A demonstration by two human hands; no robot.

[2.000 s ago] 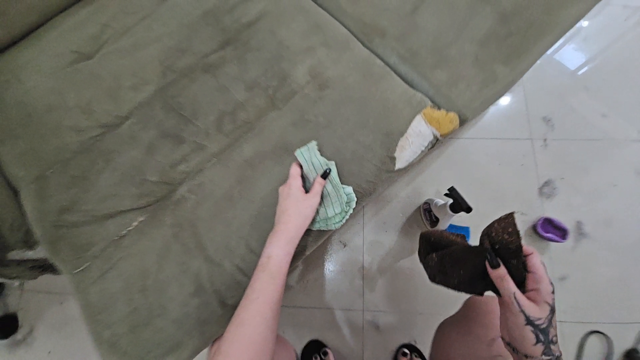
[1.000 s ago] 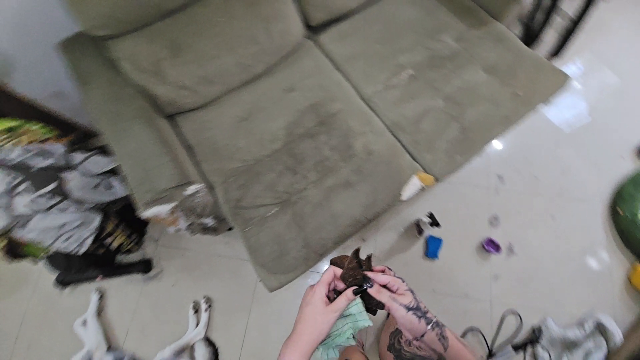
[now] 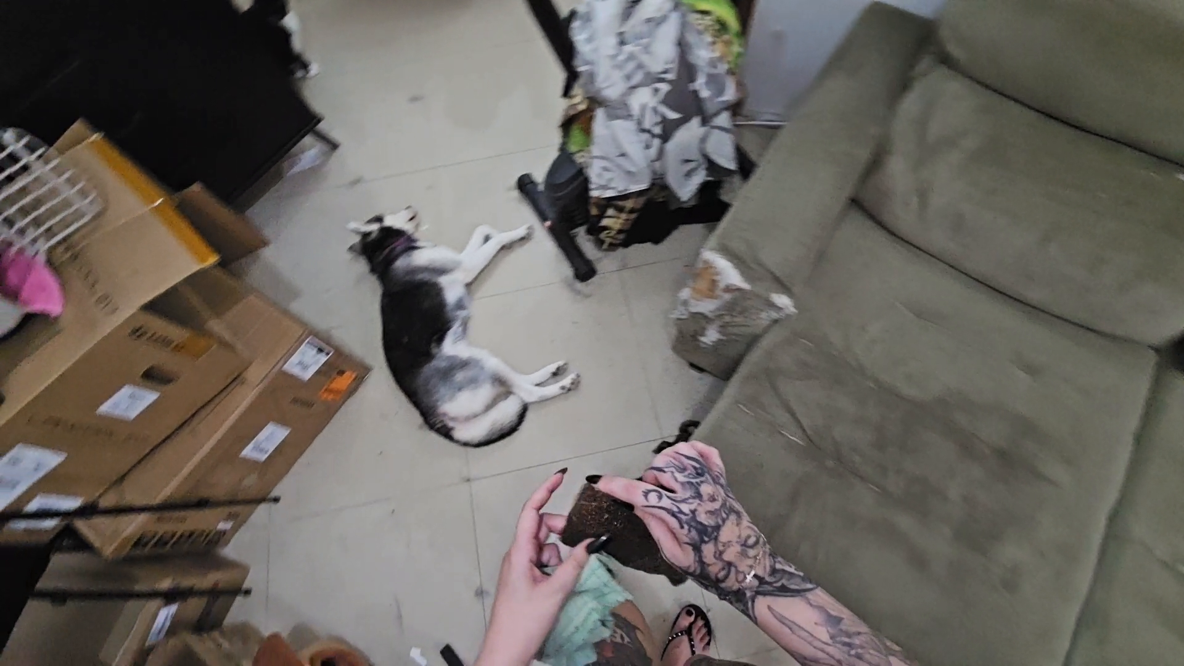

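Note:
My tattooed right hand [image 3: 698, 509] grips a dark brown cloth [image 3: 622, 535] at the bottom middle of the head view. My left hand [image 3: 546, 560] is beside the cloth's left edge, fingers apart, its thumb at or very near the cloth; whether it touches is unclear. Below the hands, a light green cloth [image 3: 583, 606] lies over my leg. To the right stands the olive-green upholstered sofa [image 3: 906, 416], with darker patches on its seat. Its armrest front is torn, and white and yellow filling [image 3: 717, 282] shows there.
A black and white dog [image 3: 444, 333] lies on the tiled floor ahead. Cardboard boxes [image 3: 194, 416] are stacked at the left, near a black table [image 3: 139, 83]. A rack base [image 3: 560, 227] with hanging clothes [image 3: 647, 102] stands by the sofa's armrest.
The view has swung far to the left. Two seconds ago my left hand pressed the green cloth on the sofa seat; it has let go of that cloth, which now lies over my leg.

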